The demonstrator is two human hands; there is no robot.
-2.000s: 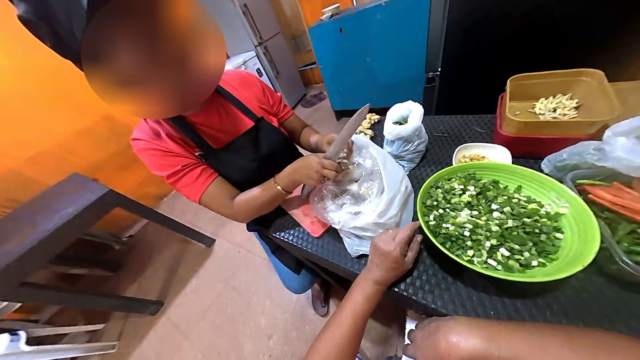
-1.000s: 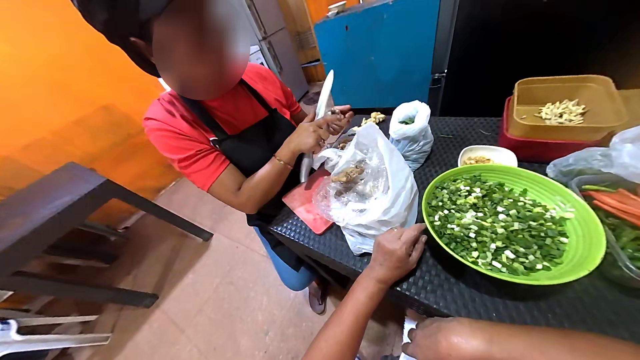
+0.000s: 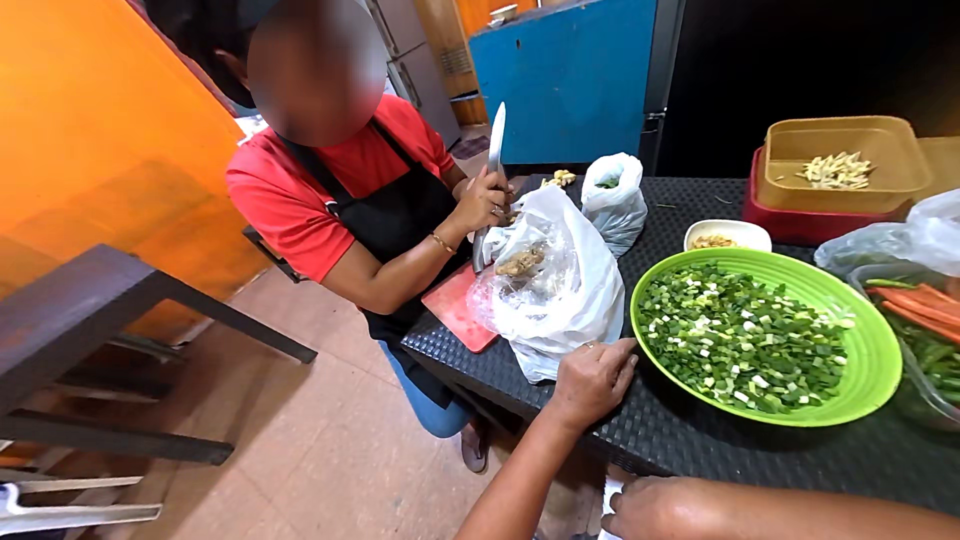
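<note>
My left hand (image 3: 596, 381) rests on the near edge of the black woven-pattern table (image 3: 679, 442), fingers curled, between a white plastic bag (image 3: 592, 300) and a lime-green bowl (image 3: 874, 367) of chopped green onions (image 3: 750, 337). At the bottom, my right hand (image 3: 664, 506) hangs by the table edge, near something white (image 3: 611, 499); whether it holds that is unclear. Across the table corner a person in a red shirt (image 3: 281, 202) and black apron holds a knife (image 3: 497, 139), blade up, over the bag. A knobby brown root, perhaps ginger (image 3: 521, 261), lies in the bag's opening.
A red cutting board (image 3: 461, 307) lies at the table corner. Behind are a small bag with greens (image 3: 615, 206), a white dish (image 3: 727, 232) and a tan container (image 3: 847, 191) of pale strips. A clear container with carrots (image 3: 926, 307) sits right. A dark table (image 3: 82, 292) stands left.
The person's hands and knife have moved away from over the bag's opening, and the knife now points more upright. The brown root in the bag has come into sight. My hands have stayed in place.
</note>
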